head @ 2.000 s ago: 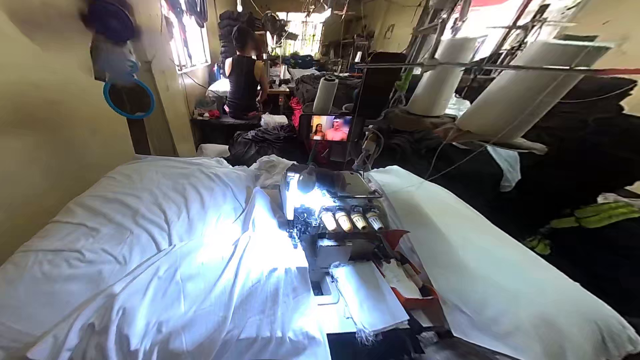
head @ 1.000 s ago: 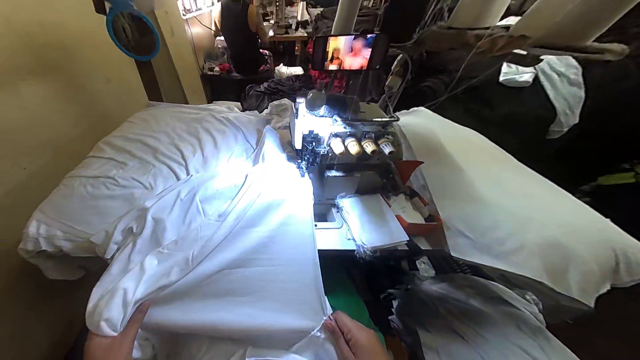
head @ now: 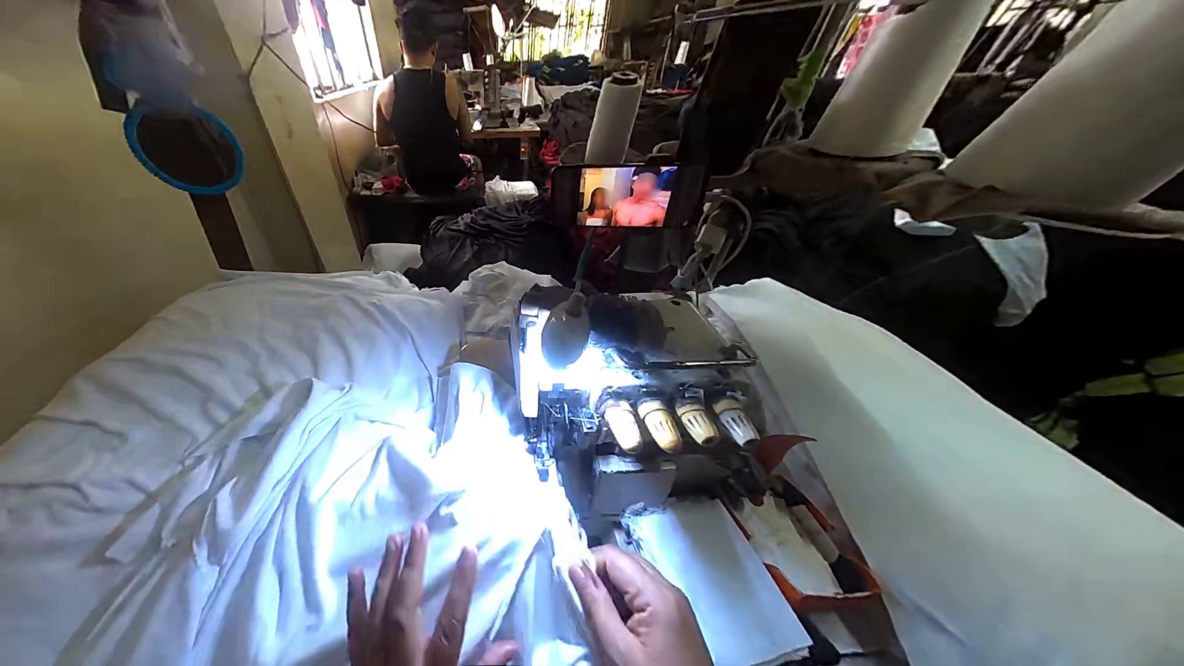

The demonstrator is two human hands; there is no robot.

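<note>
White fabric [head: 305, 518] spreads over the left side and runs up to the needle area of an overlock sewing machine [head: 629, 342], brightly lit by a lamp [head: 566, 331]. My left hand [head: 416, 601] lies on the fabric with its fingers apart. Just in front of the presser foot, my right hand [head: 638, 606] pinches the fabric's edge between thumb and fingers. Tension dials [head: 680, 424] line the machine's front. Beside my right hand is a stack of white cloth pieces [head: 717, 573].
An orange-edged tray [head: 832, 597] sits right of the machine, beside a large white fabric pile [head: 888, 444]. Large thread cones [head: 897, 83] stand at upper right. A phone [head: 629, 196] is mounted behind the machine. A person [head: 424, 120] sits at the back left.
Both hands have moved up the fabric toward the machine. My left hand has let go of the cloth it gripped at the lower left and is spread. The view has shifted.
</note>
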